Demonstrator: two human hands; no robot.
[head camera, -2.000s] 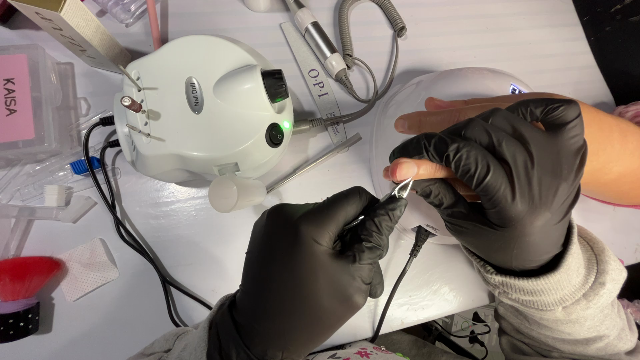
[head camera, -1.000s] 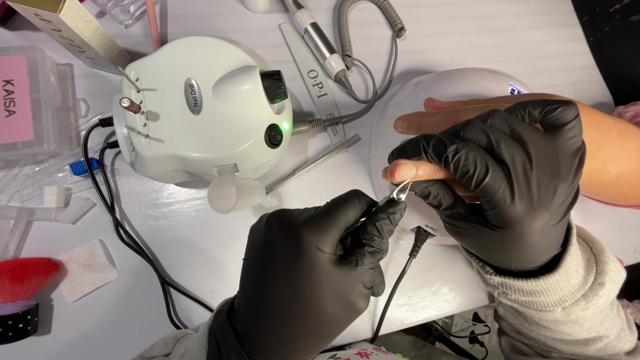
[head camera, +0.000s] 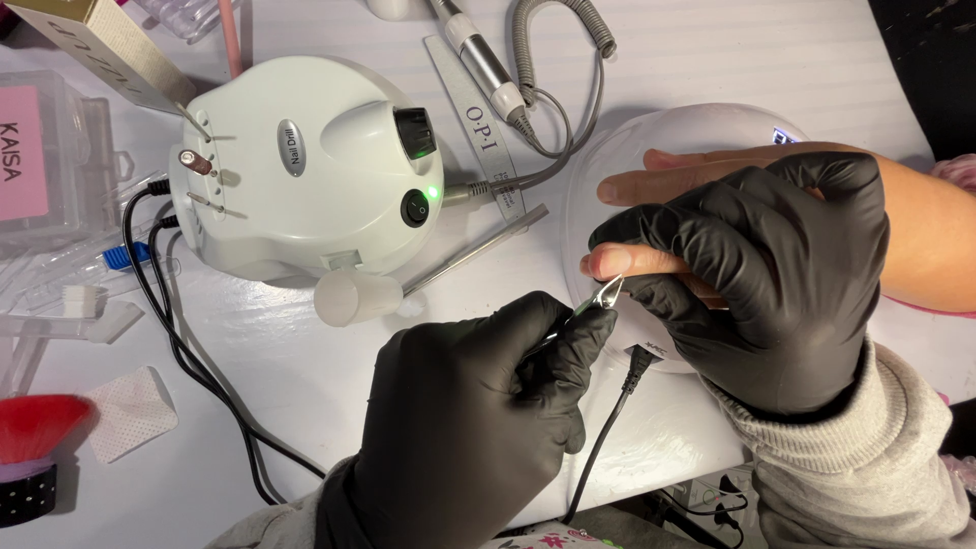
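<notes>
Black gloves cover both my hands. My left hand (head camera: 476, 412) is closed around metal cuticle nippers (head camera: 608, 293), whose pointed jaws touch or nearly touch the skin beside a fingernail of another person's finger (head camera: 633, 260). That finger is pinched between the thumb and fingers of my right hand (head camera: 751, 267). More of the other person's fingers (head camera: 648, 185) rest on a round white nail lamp (head camera: 610, 137) with a lit display. Most of the nippers' handles are hidden inside my left glove.
A white nail drill machine (head camera: 305, 168) with a green light stands at left, its handpiece (head camera: 484, 65) beyond a nail file (head camera: 465, 114). Nearer lie a small white cup (head camera: 354, 297), a metal rod (head camera: 476, 252), black cables (head camera: 206, 374), a lint-free wipe (head camera: 133, 414) and a red brush (head camera: 38, 427).
</notes>
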